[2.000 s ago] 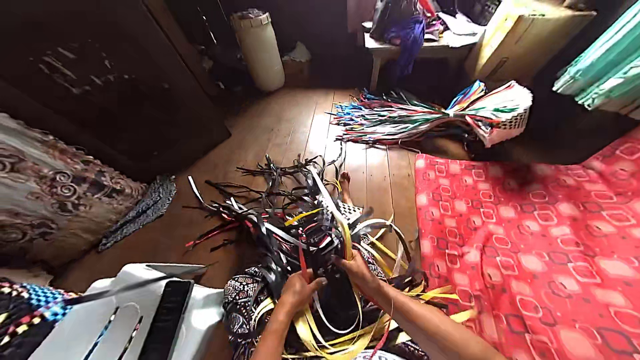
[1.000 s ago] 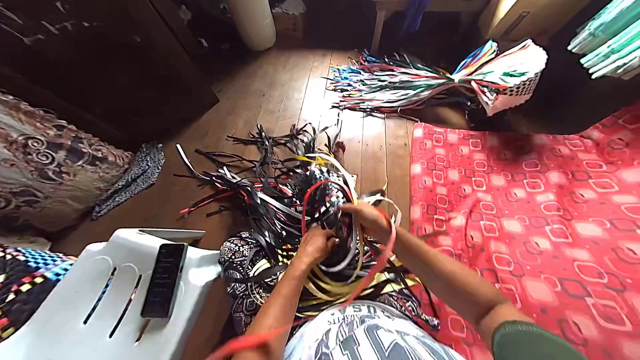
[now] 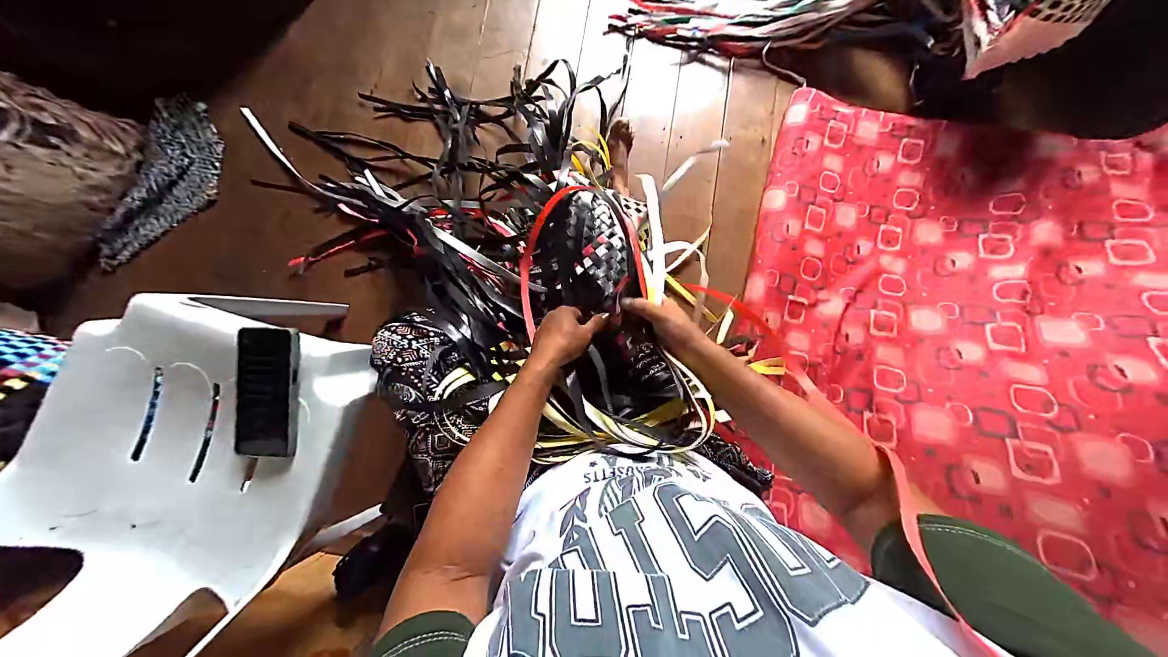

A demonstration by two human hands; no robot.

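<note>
A partly woven piece of black, white and red plastic strips [image 3: 593,246] rests at the lap, its loose black strips [image 3: 447,137] fanned over the floor beyond. My left hand [image 3: 566,336] pinches at the near edge of the weave, thumb toward the other hand. Close by on the right, my right hand [image 3: 663,321] has its fingers on the same edge, where a red strip [image 3: 538,228] arches up around the weave. That strip's far part seems to trail over the right forearm. Yellow and cream strips [image 3: 620,424] loop below both hands. Fingertips are partly hidden among the strips.
A white plastic chair [image 3: 91,456] at the left carries a dark rectangular object [image 3: 265,392]. Red patterned fabric [image 3: 958,301] covers the right side. Another bundle of strips [image 3: 776,27] lies on the wooden floor at the top. A grey cloth [image 3: 164,182] lies far left.
The red strip now arches over the far side of the weave, with a length trailing along the right arm; one second ago it looped between the hands and toward the lower left. The view has tilted down.
</note>
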